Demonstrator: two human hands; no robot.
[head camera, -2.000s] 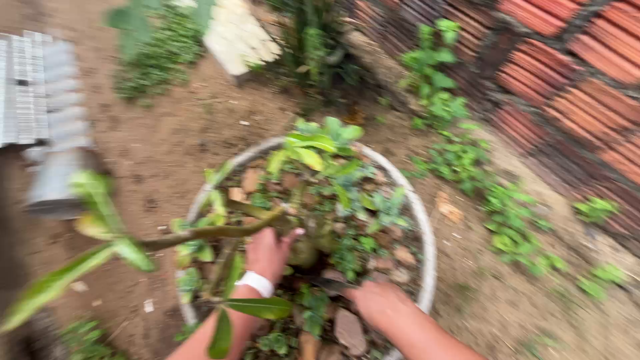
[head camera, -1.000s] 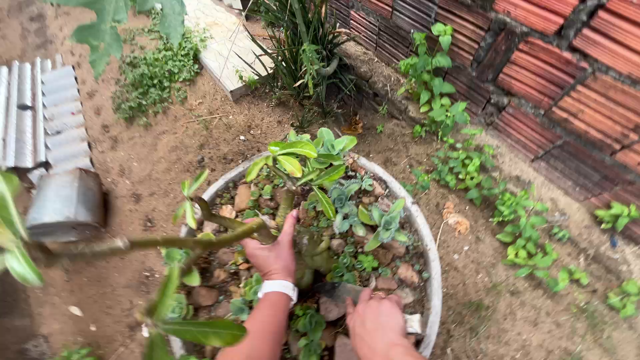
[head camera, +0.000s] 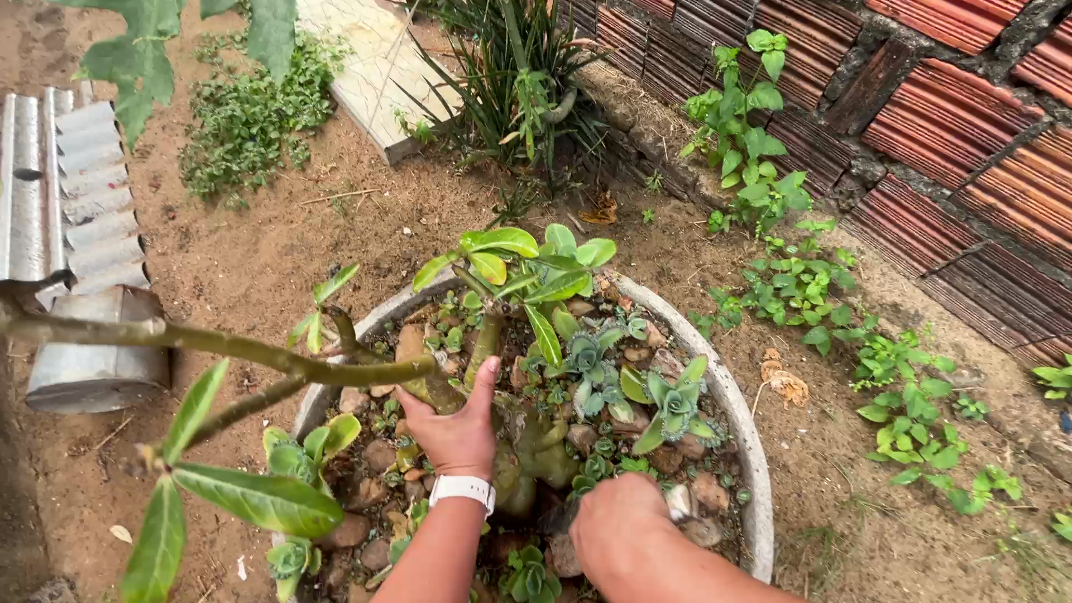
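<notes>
My left hand (head camera: 456, 431), with a white band at the wrist, grips the thick stem (head camera: 440, 389) of a desert rose plant, thumb pointing up. The plant's swollen green base (head camera: 532, 452) lies right of that wrist. My right hand (head camera: 620, 519) is closed on a tool whose dark blade (head camera: 557, 515) points left at the foot of the base; its handle is hidden in the fist. Around both hands, a round concrete planter (head camera: 745, 435) holds stones and small succulents (head camera: 670, 402).
Leafy branches (head camera: 251, 356) reach across the left side. A metal can (head camera: 105, 347) and corrugated sheets (head camera: 100, 193) lie at left. Behind are a pale slab (head camera: 385, 75) and a spiky plant (head camera: 528, 84). A red brick wall (head camera: 946, 117) borders the right, with weeds (head camera: 796, 285) along it.
My left hand has kept its place at the stem. The right hand and the blade have shifted slightly down and left against the plant's base since one second ago.
</notes>
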